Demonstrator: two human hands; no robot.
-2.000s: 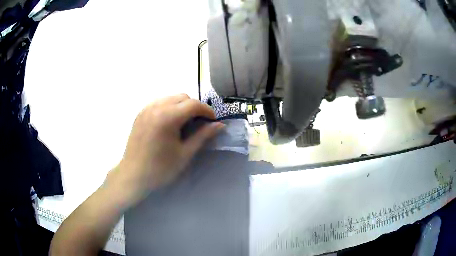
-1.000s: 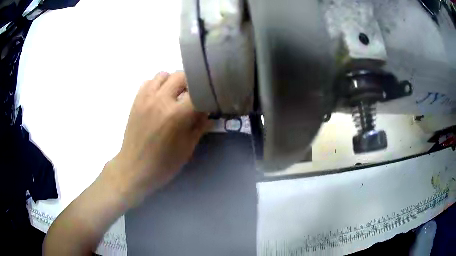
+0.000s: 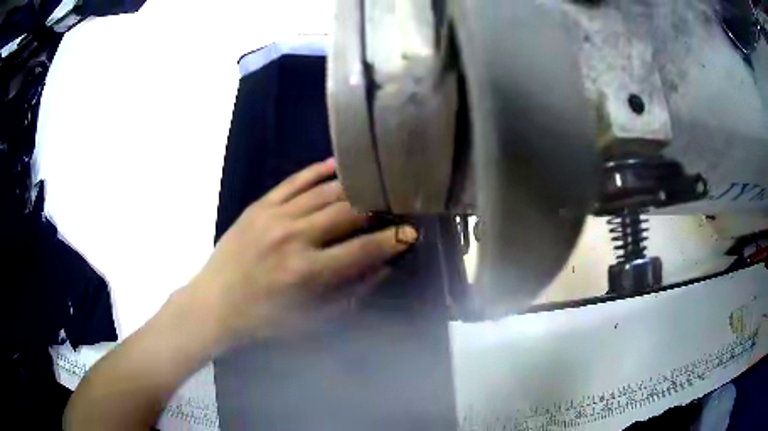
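A black to dark grey fabric piece (image 3: 337,379) runs from the near picture edge to beyond my hand. Its pale-edged far end lies left of the machine head. My left hand (image 3: 286,252) lies on the fabric with the fingers spread and pressed down, fingertips close beside the sewing machine head (image 3: 413,126). The head hides most of the needle area; small metal parts show below it. The near part of the fabric is blurred. My right hand is not in view.
The grey curved guard (image 3: 530,151) looms close at centre right. The tension knob (image 3: 636,274) hangs with its spring right of it. Black cut pieces (image 3: 80,295) lie at the left edge. A printed scale (image 3: 606,396) runs along the near table edge.
The fabric has moved away from me, so its far end now shows beyond my hand. My left hand has shifted slightly nearer and flattened, fingers spread. The machine head appears lower and larger than at first.
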